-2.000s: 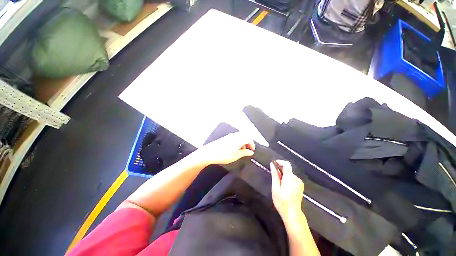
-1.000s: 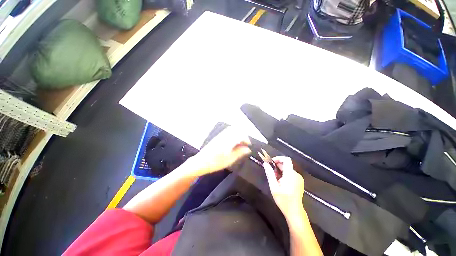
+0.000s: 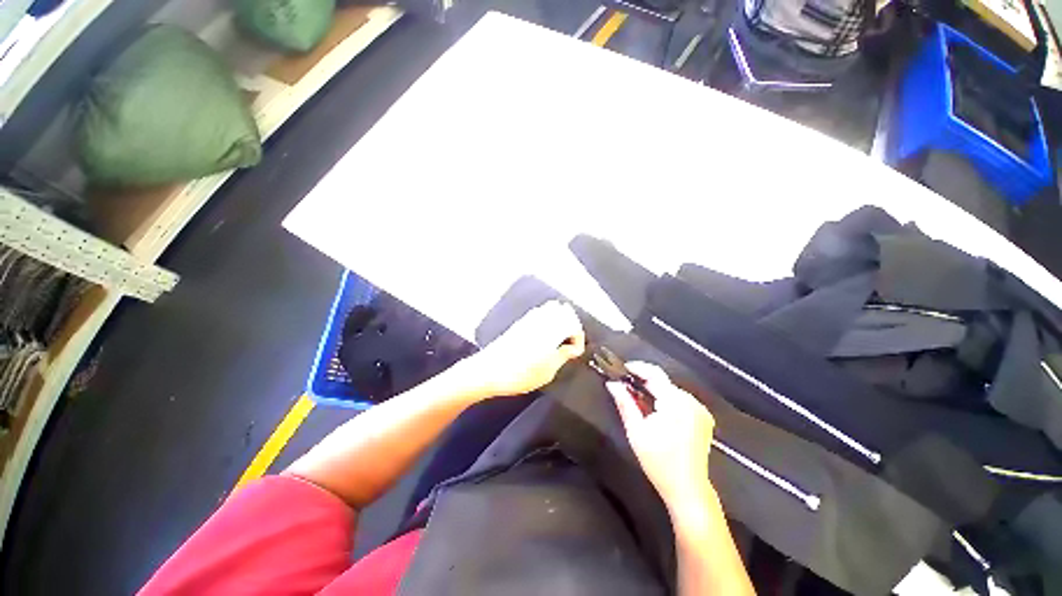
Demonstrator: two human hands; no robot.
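Note:
A black zippered panel (image 3: 745,425) lies over the table's near edge and my lap, with a silver zipper (image 3: 763,475) along it. My left hand (image 3: 538,347) pinches the panel near the upper end of the zipper line. My right hand (image 3: 666,428) holds small dark reddish snips (image 3: 617,370), blades at the panel close to my left fingertips. Whether the blades are open or closed is unclear. A second panel with a silver zipper (image 3: 769,390) lies just beyond. A pile of black panels (image 3: 897,291) is at the right.
The white table (image 3: 512,140) stretches ahead. A blue lattice bin (image 3: 330,349) with black pieces stands below its left edge. Another blue bin (image 3: 967,111) is at the far right, near a checked stool (image 3: 809,23). Green sacks (image 3: 163,111) sit on a shelf at the left.
The snips in my right hand have come to the panel beside my left fingertips. My left hand stays on the panel. The view has shifted slightly.

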